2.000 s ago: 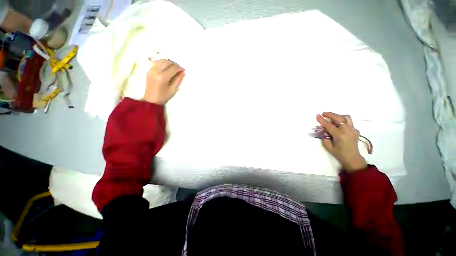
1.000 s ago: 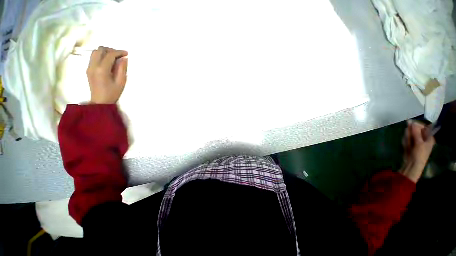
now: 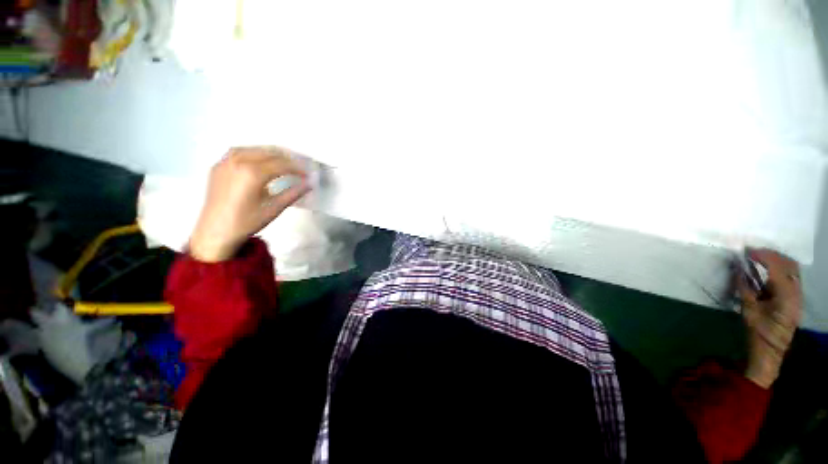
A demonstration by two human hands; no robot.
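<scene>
The white garment (image 3: 508, 109) is spread wide over the table and overexposed, so its seams barely show. My left hand (image 3: 259, 195) is at the garment's near left edge, thumb and fingertips brought together on something pale, probably cloth; the spot is blurred. My right hand (image 3: 770, 294) is at the near right edge of the garment. It holds a small dark metal tool, the thread snips (image 3: 754, 275), against the palm and fingers. Its fingertips are blurred.
A dark red tray (image 3: 78, 34) and a yellow tape measure (image 3: 118, 41) lie at the upper left of the table. White cloth (image 3: 313, 243) hangs below the table edge at left. A yellow-framed cart (image 3: 123, 308) and crumpled items stand below left.
My left hand has moved from the garment's left part to its near edge. My right hand, out past the table's edge at right a second ago, is back by the garment. The view has shifted.
</scene>
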